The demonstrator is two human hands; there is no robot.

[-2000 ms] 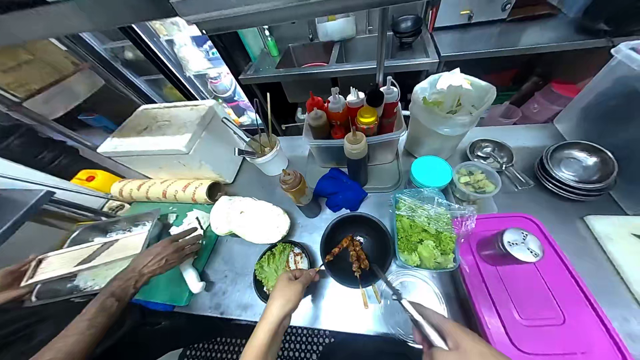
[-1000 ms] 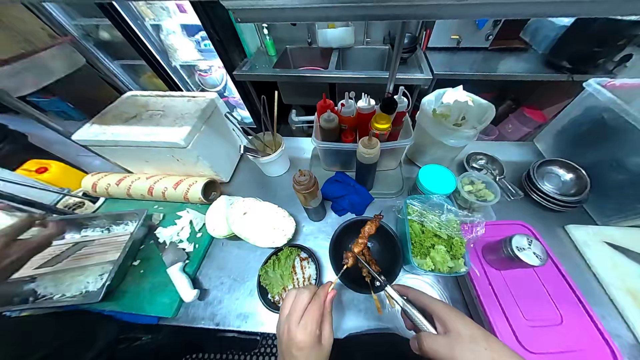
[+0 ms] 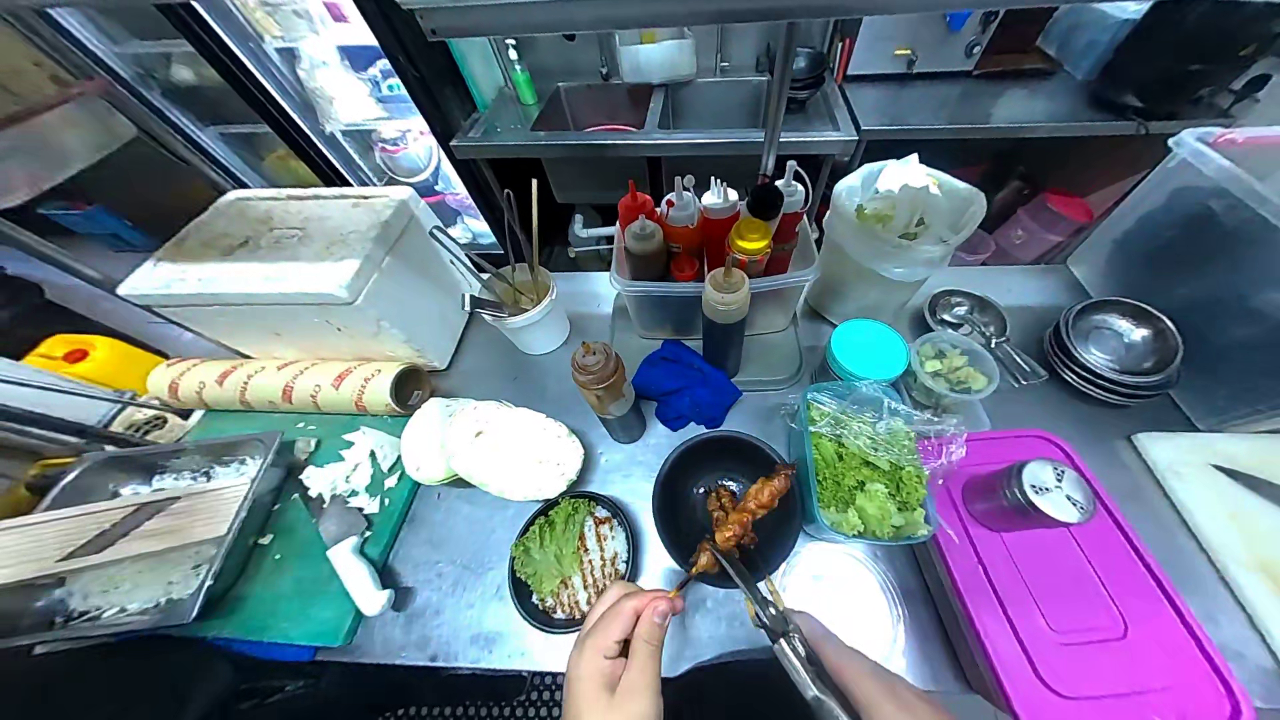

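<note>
My left hand (image 3: 625,635) pinches the stick end of a skewer of glazed meat (image 3: 745,510) over a black bowl (image 3: 680,480). In my right hand (image 3: 865,670) are metal tongs (image 3: 785,630), whose tips touch the meat near the stick. More meat pieces lie in the bowl. Left of it stands a black bowl of rice (image 3: 605,540) with a lettuce leaf (image 3: 555,550) and brown sauce lines. A round clear lid (image 3: 850,600) lies beside the tongs.
Sauce bottles (image 3: 610,395), a blue cloth (image 3: 685,385) and a lettuce container (image 3: 870,470) stand behind and right. A magenta lid (image 3: 1090,600) carries a shaker (image 3: 1030,495). Cut cabbage (image 3: 510,450) lies at left, near a knife (image 3: 355,570) on a green board (image 3: 270,560).
The tongs have moved down the skewer to the meat near my left fingers. Another person's hand, over the tray and board at left in the earlier frames, is out of view.
</note>
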